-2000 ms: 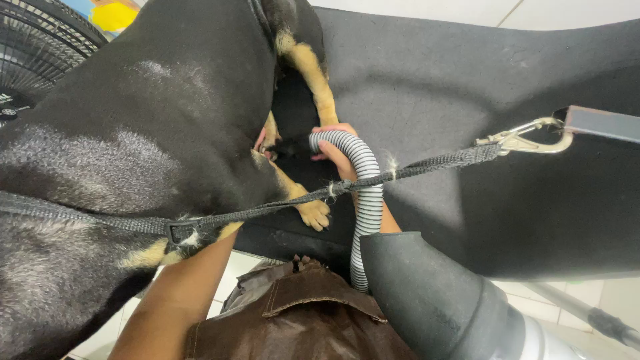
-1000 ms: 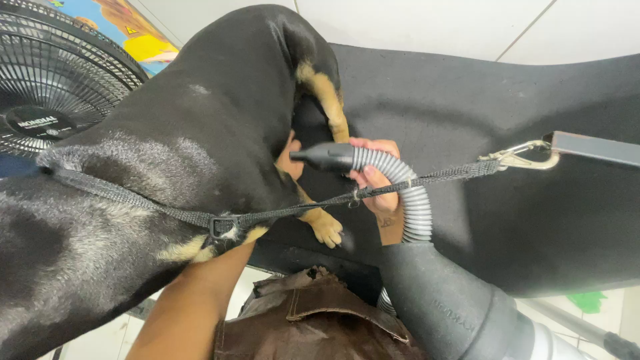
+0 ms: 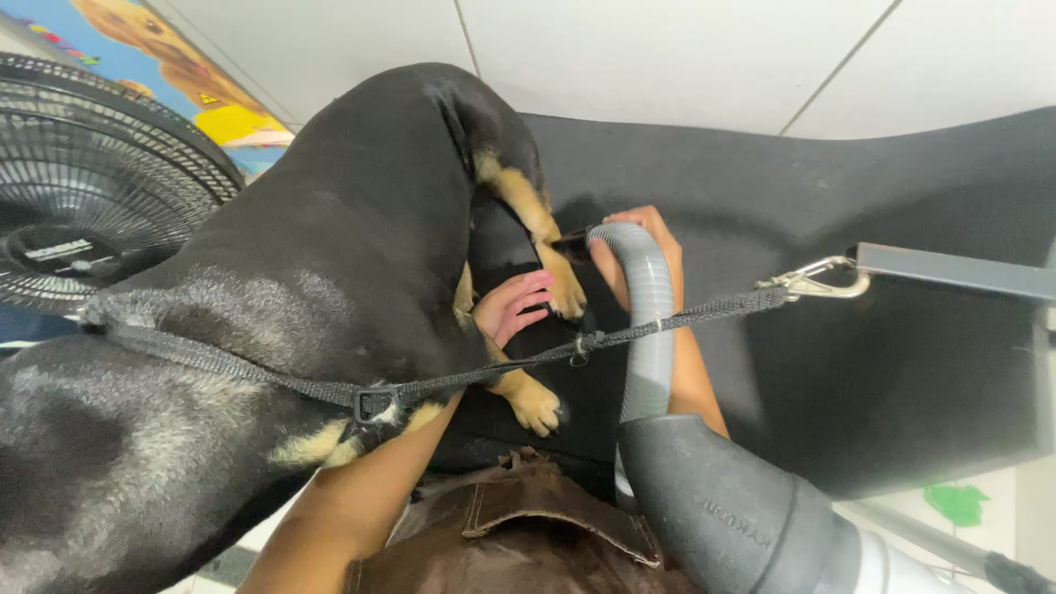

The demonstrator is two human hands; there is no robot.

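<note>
A black-and-tan dog point(image 3: 363, 231) stands on a dark grooming table, a black webbing strap point(image 3: 495, 363) around its body. My left arm passes beneath the dog, and my left hand point(image 3: 516, 307), fingers apart and holding nothing, shows beside its tan leg point(image 3: 526, 206). The grey corrugated hose point(image 3: 652, 330) of a pet dryer is gripped in my right hand point(image 3: 648, 239) near its black nozzle point(image 3: 573, 245), which points at the lower part of that leg. Whether the nozzle touches the fur cannot be told. Near my left wrist rests another tan paw point(image 3: 536, 406).
A metal snap hook point(image 3: 817, 280) joins the strap to a metal bar point(image 3: 949, 271) at the right. The dryer's thick grey elbow point(image 3: 726, 503) is at the lower right, beside a brown apron point(image 3: 536, 528). A black fan point(image 3: 91, 190) stands at the left, before a poster.
My right hand has turned the nozzle toward the dog's leg; a second ago it pointed at my left hand. My left hand now shows more fully, with fingers spread. The view has shifted.
</note>
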